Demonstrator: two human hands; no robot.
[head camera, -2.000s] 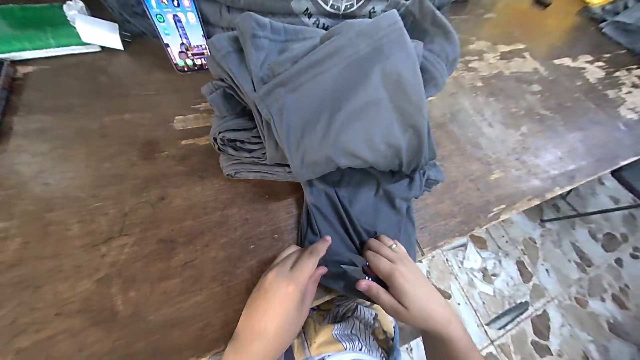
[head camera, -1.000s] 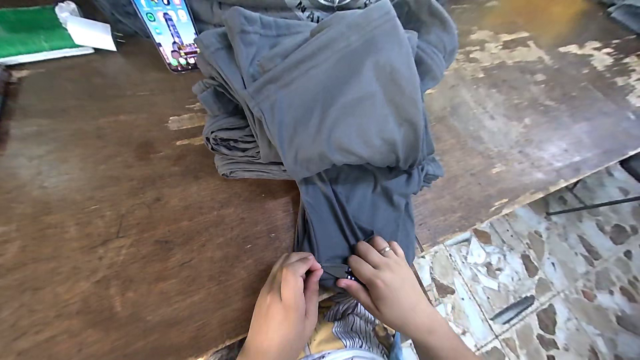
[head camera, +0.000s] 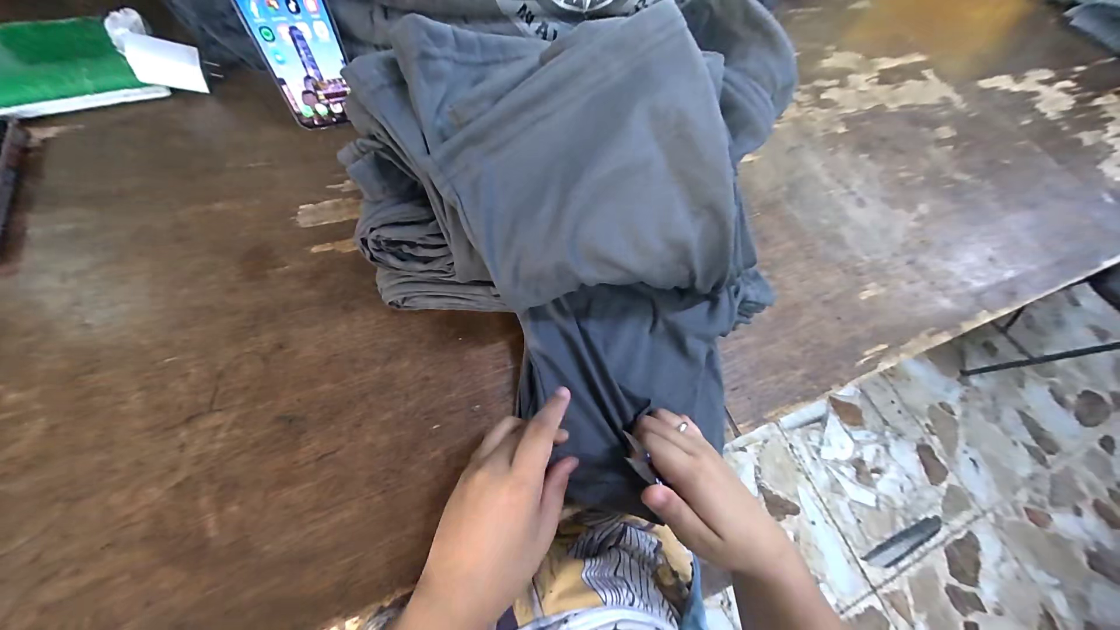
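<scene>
A pile of folded grey garments (head camera: 595, 166) lies on the worn wooden table, and a darker grey part of the cloth (head camera: 612, 367) hangs toward me from under it. My left hand (head camera: 507, 490) rests at the left edge of this cloth, fingers apart, index finger stretched over it. In my right hand (head camera: 700, 481), which wears a ring, is a small metal cutting tool (head camera: 641, 459), perhaps thread snips, its pointed blades showing between thumb and fingers. The rest of the tool is hidden by the hand.
A smartphone (head camera: 302, 66) with a lit screen leans by the pile's upper left. Farther left are a green packet (head camera: 70, 61) and a white tag (head camera: 166, 61). The table's edge (head camera: 919, 346) runs along the right, above a stone-patterned floor (head camera: 962, 490) with scraps on it.
A second ago my left fingertips were pinching the cloth beside my right hand; now they are apart from it, farther left. The metal blades show more plainly.
</scene>
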